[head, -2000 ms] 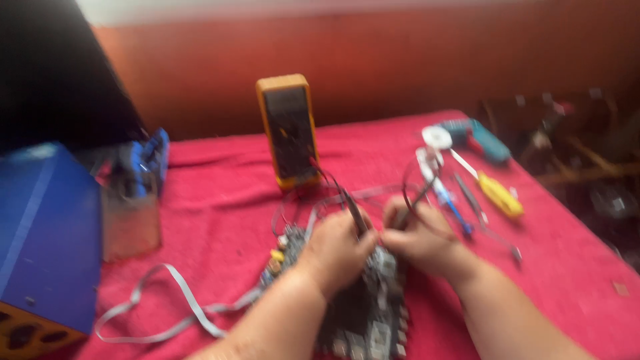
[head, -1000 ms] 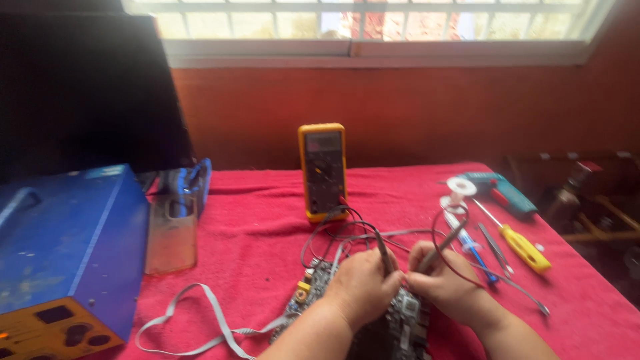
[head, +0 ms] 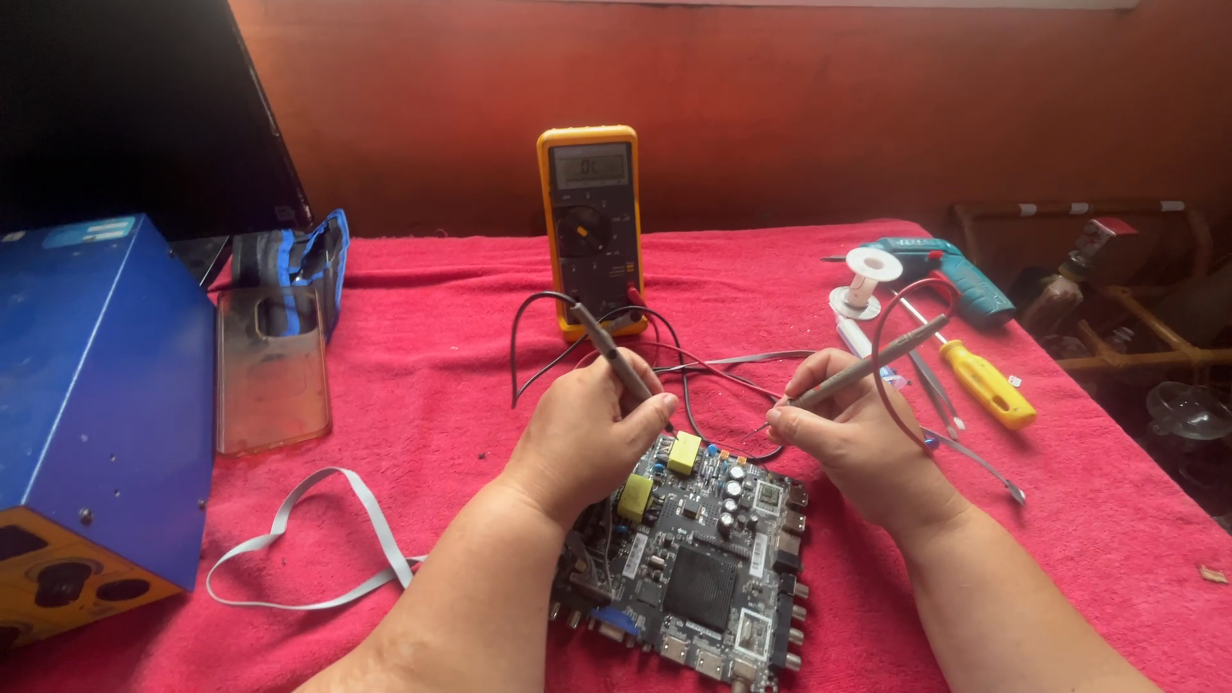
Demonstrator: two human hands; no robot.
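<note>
A circuit board (head: 698,568) with yellow transformers, capacitors and a black heatsink lies on the red cloth. My left hand (head: 587,438) grips a grey test probe (head: 616,356) with a black lead, its tip at the board's upper edge beside a yellow transformer. My right hand (head: 861,438) holds the other probe (head: 866,364), which has a red lead; its thin tip points left, above the cloth just past the board's upper right edge. Behind the board a yellow-cased digital multimeter (head: 592,231) stands upright, its display lit with a reading.
On the left are a blue metal box (head: 106,385), a translucent phone case (head: 272,385) and a flat grey cable (head: 380,534). To the right lie a solder spool (head: 871,274), a teal cordless screwdriver (head: 967,279), a yellow-handled screwdriver (head: 987,383) and tweezers (head: 934,385).
My hands have moved apart, and the right probe has come away from the board area near the left hand. More of the board shows between them. The view has tilted down.
</note>
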